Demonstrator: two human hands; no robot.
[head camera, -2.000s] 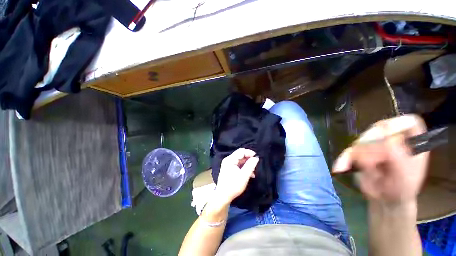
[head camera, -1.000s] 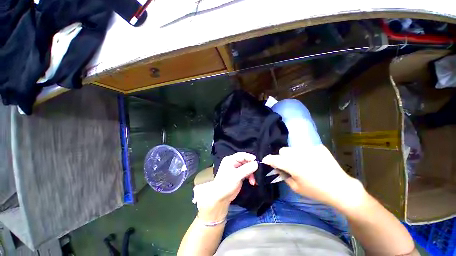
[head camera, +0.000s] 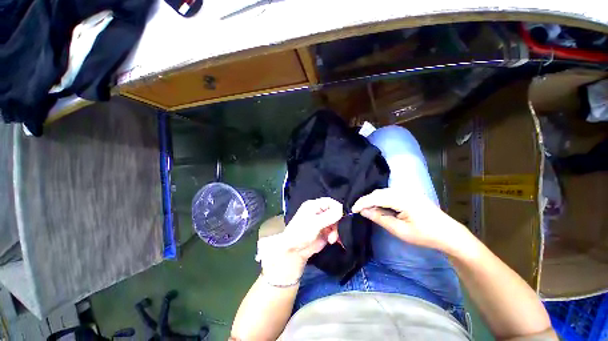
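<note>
The black garment (head camera: 327, 156) lies bunched on my lap, with a small white bit at its upper right edge. My left hand (head camera: 313, 226) is over the garment, thumb and finger pinched. My right hand (head camera: 407, 216) meets it fingertip to fingertip from the right. A very thin thing shows between the fingertips; I cannot tell if it is needle or thread. A slim dark tool (head camera: 388, 212), likely the snips, shows in my right fingers, mostly hidden.
A clear waste bin (head camera: 220, 214) stands on the green floor at left, beside a grey fabric-lined bin (head camera: 93, 193). The white-topped table (head camera: 280, 33) with a wooden drawer runs across the front, with dark garments (head camera: 33, 60) at its left corner. An open cardboard box (head camera: 500, 153) is at right.
My right hand has come in from the far right to meet my left fingertips. The snips' blades, visible one second ago, are now mostly hidden. The view has shifted slightly.
</note>
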